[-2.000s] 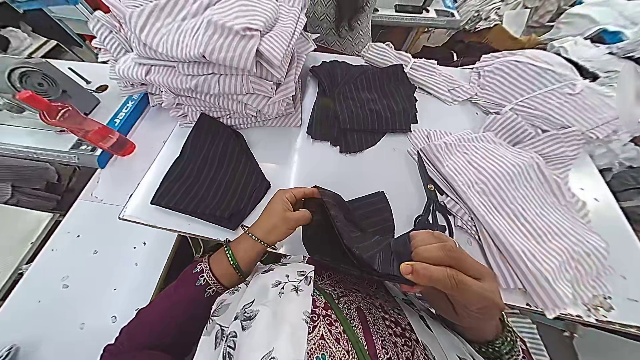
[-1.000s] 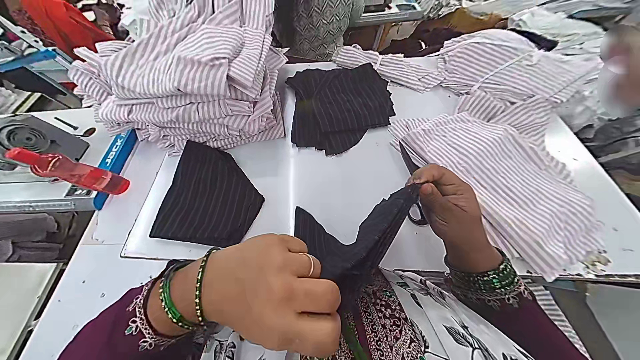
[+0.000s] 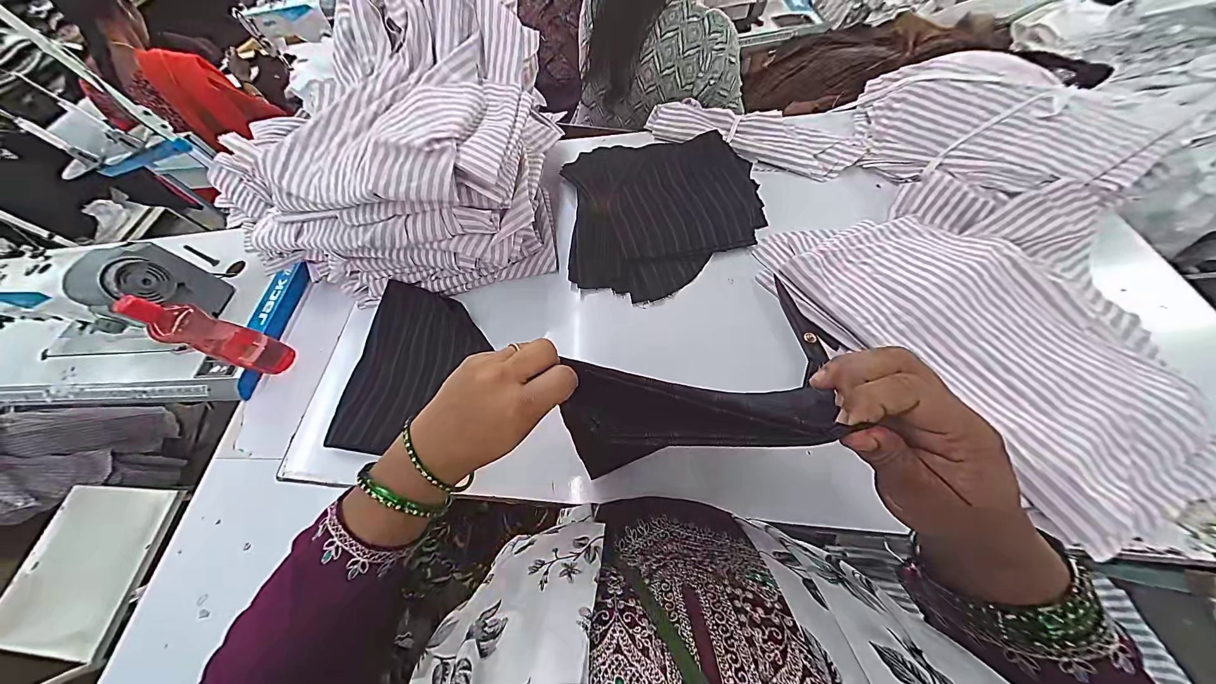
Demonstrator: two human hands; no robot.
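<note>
A folded black pinstriped fabric piece [image 3: 693, 413] is stretched between my two hands above the front edge of the white table. My left hand [image 3: 494, 408] pinches its left end; my right hand [image 3: 917, 437] grips its right end between thumb and fingers. Left of it, partly behind my left hand, lies another black striped piece [image 3: 404, 366]. Farther back sits a stack of black striped pieces [image 3: 660, 214]. Black scissors [image 3: 807, 332] lie just behind my right hand, their handles partly hidden, beside a pile of striped white fabric [image 3: 1007, 351].
A tall pile of striped fabric [image 3: 408, 180] stands at the back left. A red plastic bottle [image 3: 204, 332] lies by a sewing machine [image 3: 142, 280] on the left. Tied striped bundles [image 3: 1007, 123] are at the back right. Two people [image 3: 665, 62] [image 3: 195, 90] are beyond the table.
My left hand has moved up from low in front of my body to above the table edge. The black piece, bunched a second ago, is now drawn out lengthwise between both hands.
</note>
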